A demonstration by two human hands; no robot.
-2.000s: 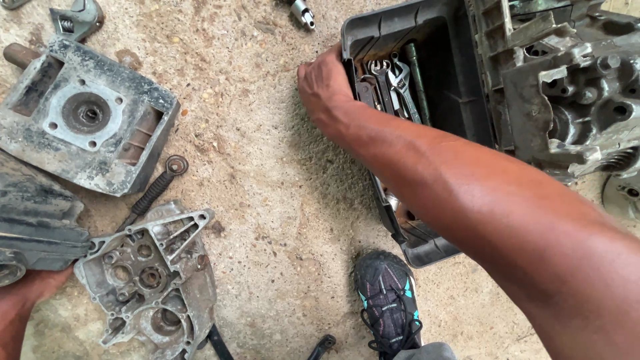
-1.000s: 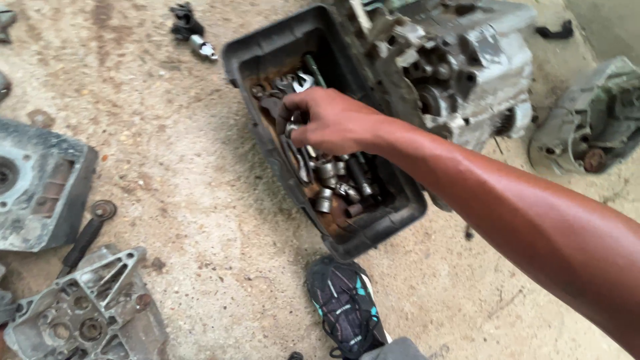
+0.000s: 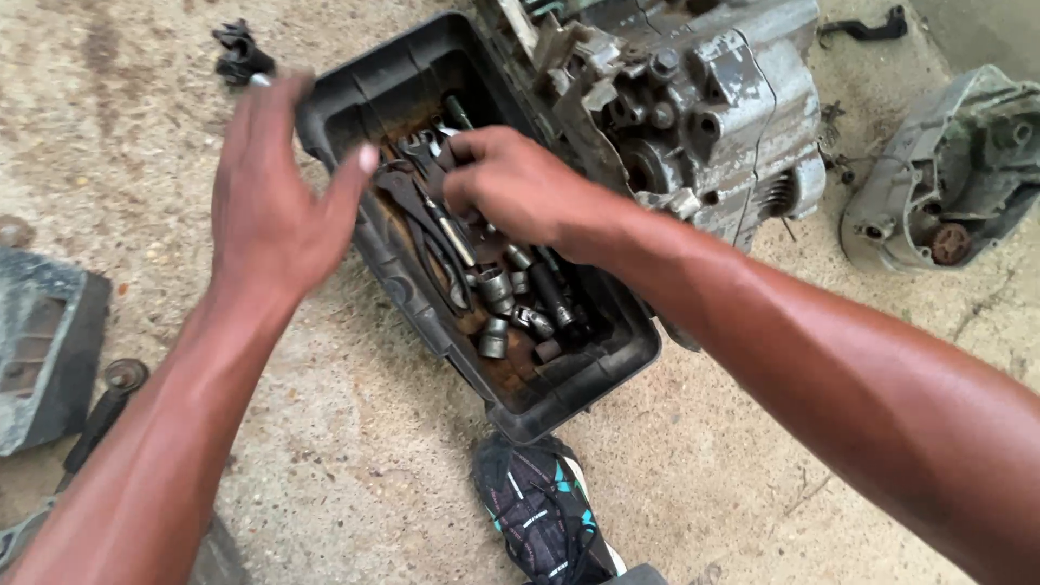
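A black plastic toolbox tray (image 3: 398, 301) lies on the concrete floor with hand tools and sockets inside. My right hand (image 3: 504, 183) reaches into it, fingers bent among the wrenches; whether they grip one is hidden. Just left of those fingers are pliers (image 3: 414, 215) with dark handles and an open-end wrench (image 3: 418, 146). Lower in the tray lie a metal socket (image 3: 493, 337), a larger socket (image 3: 494, 288) and a universal joint (image 3: 532, 321). My left hand (image 3: 272, 195), slightly blurred, hovers at the tray's left rim with fingers apart and nothing in it.
A metal engine block (image 3: 699, 122) stands against the tray's right side. Farther right are an engine cover casting (image 3: 934, 179) and a black lever (image 3: 865, 28). At left lie a finned engine cylinder (image 3: 49, 349) and a rod-like part (image 3: 106, 406). A shoe (image 3: 544, 504) touches the near end.
My right hand has gone from the tray's outer left edge to the tools inside. My left hand, earlier beside the engine parts at far left, is now near the tray. The view has shifted right.
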